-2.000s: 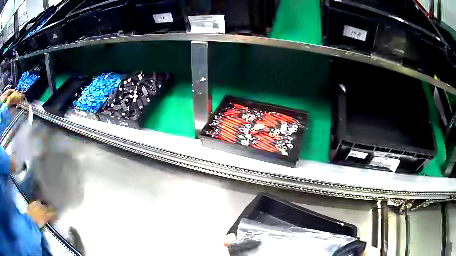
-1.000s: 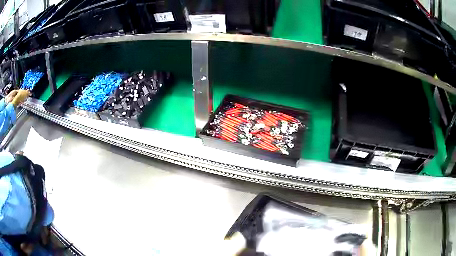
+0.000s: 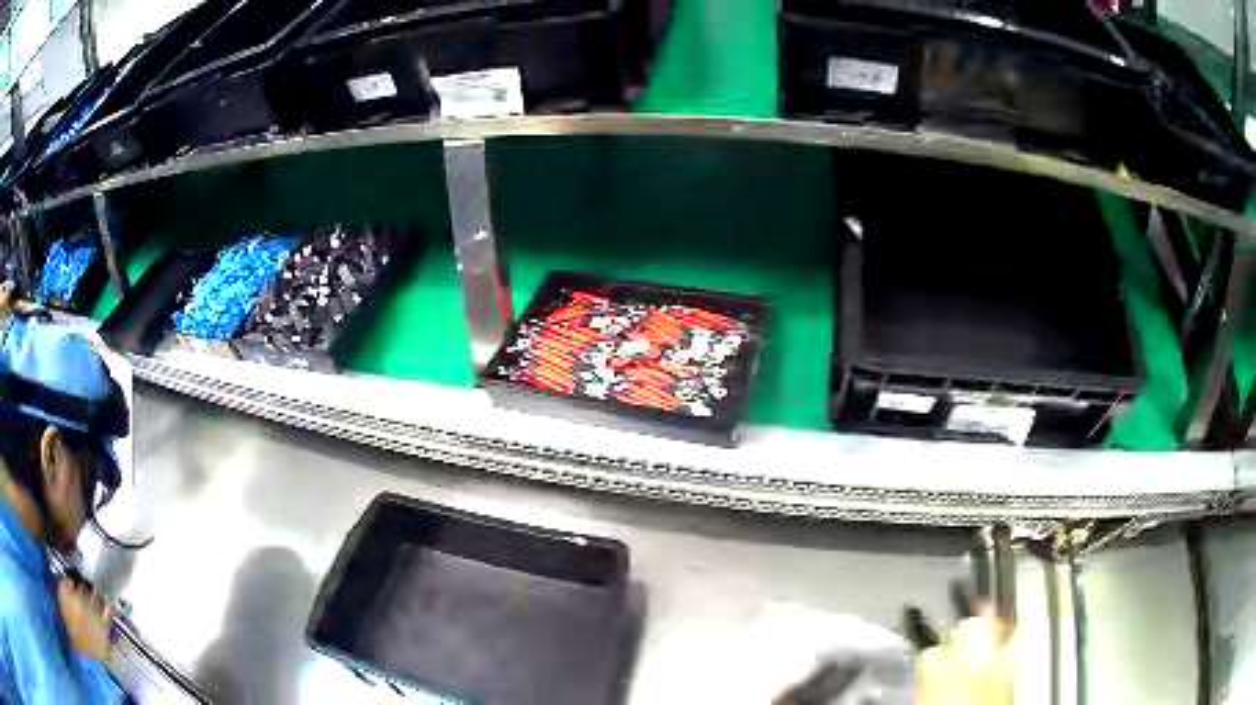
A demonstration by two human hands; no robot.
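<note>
A black shallow tray point(image 3: 468, 606) lies on the steel bench at the bottom centre; its inside shows no parts. My right hand point(image 3: 967, 658) is at the bottom right, blurred and cut off by the lower edge, with dark fingertip coverings. A clear plastic bag point(image 3: 813, 647) with a dark patch lies beside it, also blurred and cut off. Whether my right hand grips the bag is unclear. My left hand is not in view.
A black tray of red cable leads point(image 3: 647, 361) stands on the green shelf. Blue parts point(image 3: 234, 285) and black parts point(image 3: 314, 285) are left of it, a large black tote point(image 3: 985, 324) right. A chain-like track point(image 3: 551, 475) edges the bench. A coworker point(image 3: 48, 510) is at the left.
The black tray now stands further left, uncovered. The plastic bag is off it, to its right. My left hand has left the view. The view has shifted slightly right. The coworker's head has come into view.
</note>
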